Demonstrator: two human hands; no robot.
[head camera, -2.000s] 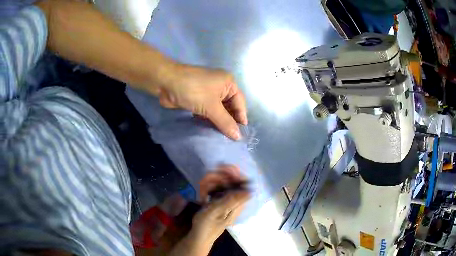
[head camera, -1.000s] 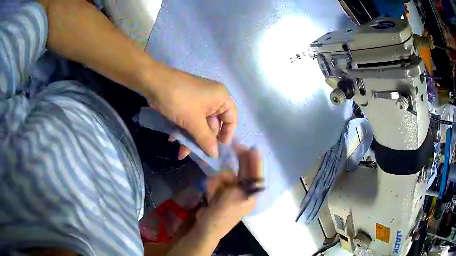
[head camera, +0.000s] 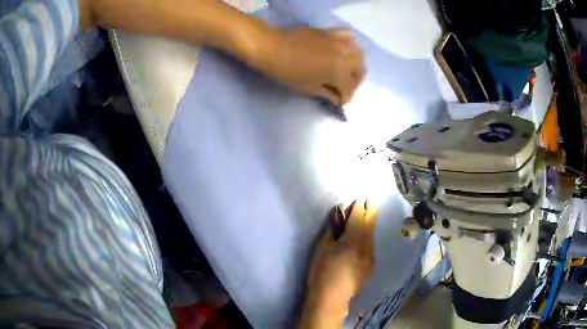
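Observation:
A light blue-grey cloth panel (head camera: 225, 193) lies wide and flat over the table, running under the bright lamp glare by the machine head. My left hand (head camera: 322, 64) is on the upper part of the cloth, blurred, with fingers curled down; a small dark shape shows at its fingertips, and whether it grips anything is unclear. My right hand (head camera: 341, 263) lies on the lower part, fingertips in the glare, with small dark thread snips (head camera: 337, 222) held in it. Glare hides the needle and presser foot.
The white sewing machine head (head camera: 463, 151) stands at right. A phone (head camera: 460, 67) lies beside dark green cloth (head camera: 508, 32). Dark-edged strips (head camera: 386, 305) show low beside the machine arm. A red item (head camera: 199, 316) is by the lap.
The hands have moved apart: the left up and right, the right toward the needle area. The small piece of cloth between them is gone from view; the panel lies flatter. The view has shifted.

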